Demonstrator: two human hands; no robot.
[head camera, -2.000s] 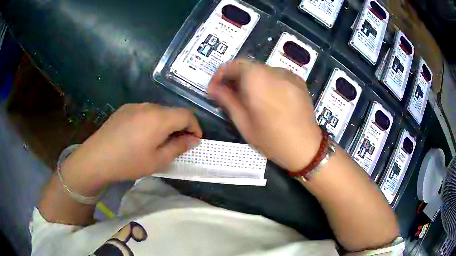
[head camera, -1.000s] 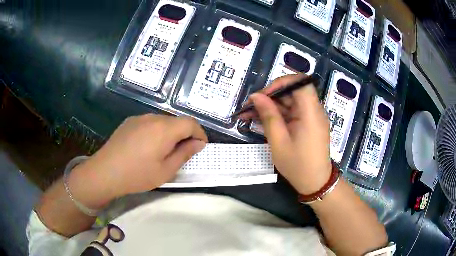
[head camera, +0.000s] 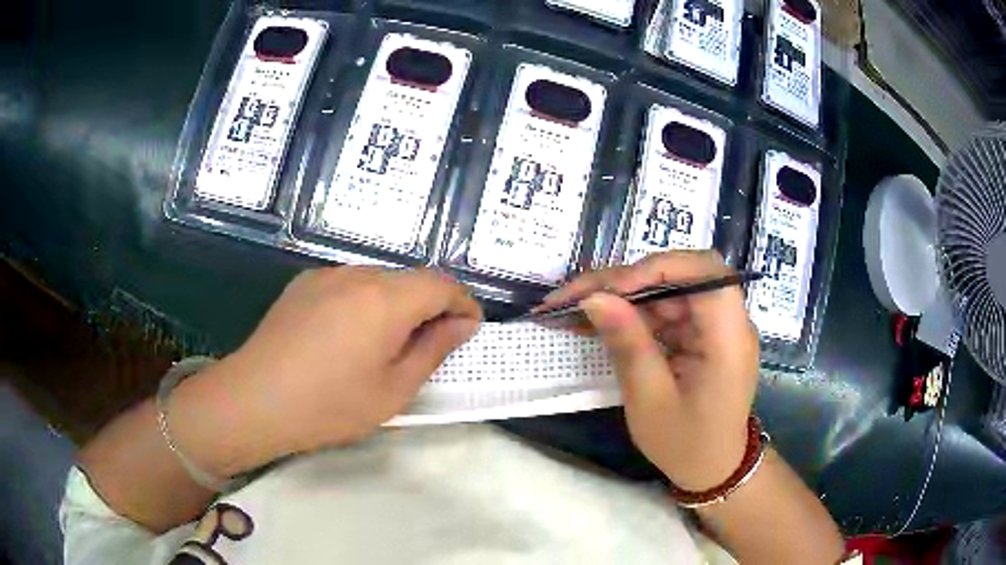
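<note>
My left hand (head camera: 353, 359) holds the left end of the white label sheet (head camera: 530, 370), which shows rows of tiny marks, in front of my body. My right hand (head camera: 684, 364) holds slim black tweezers (head camera: 684, 289) like a pen. Their tip is at the sheet's upper edge, close to my left fingertips; whether a label is on it is too small to tell. Behind the sheet lies the clear blister tray (head camera: 298, 234). Its front row holds white packages, among them a middle one (head camera: 518, 210), each with a dark oval at the top.
A white desk fan (head camera: 976, 237) with a round base (head camera: 907, 245) stands at the right. A small black and red trinket (head camera: 922, 386) lies beside it. The dark green work surface (head camera: 99, 166) runs under the tray. More packages sit in the tray's back row.
My right hand has moved from over the tray to the label sheet, bringing the tweezer tip near my left fingers. The view has shifted, so the tray's whole front row shows now.
</note>
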